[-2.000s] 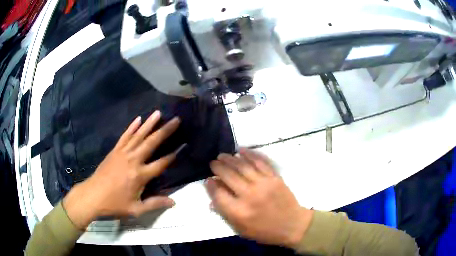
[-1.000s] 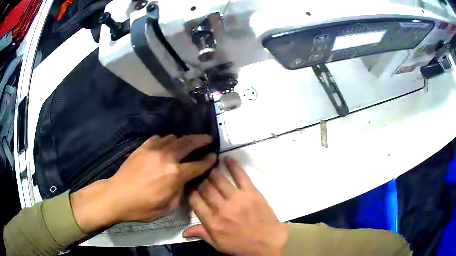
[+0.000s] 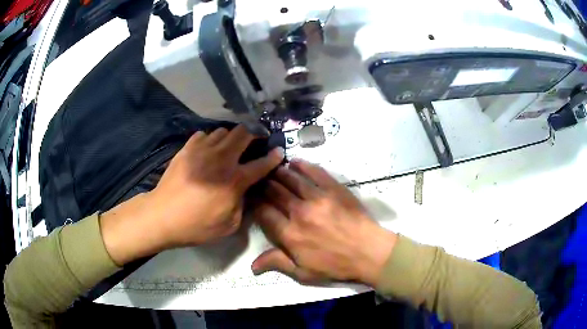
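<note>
The black fabric panel lies on the white table left of the needle, its right end under the presser foot. A dark zipper-like strip runs along it towards my left hand. My left hand is on the fabric, its fingertips close to the presser foot. My right hand is just right of and below it, fingertips at the fabric's right edge, thumb out on the table. The fabric under my fingers is hidden, so I cannot tell whether either hand pinches it.
The white machine head stands over the work, with a lit control panel at right. A dark slotted metal bar and a short tan strip are right of my hands. Blue material shows at lower right.
Both hands have moved up towards the presser foot. My left hand has moved right from lying spread on the panel. The panel's near part has shifted upwards and become more folded.
</note>
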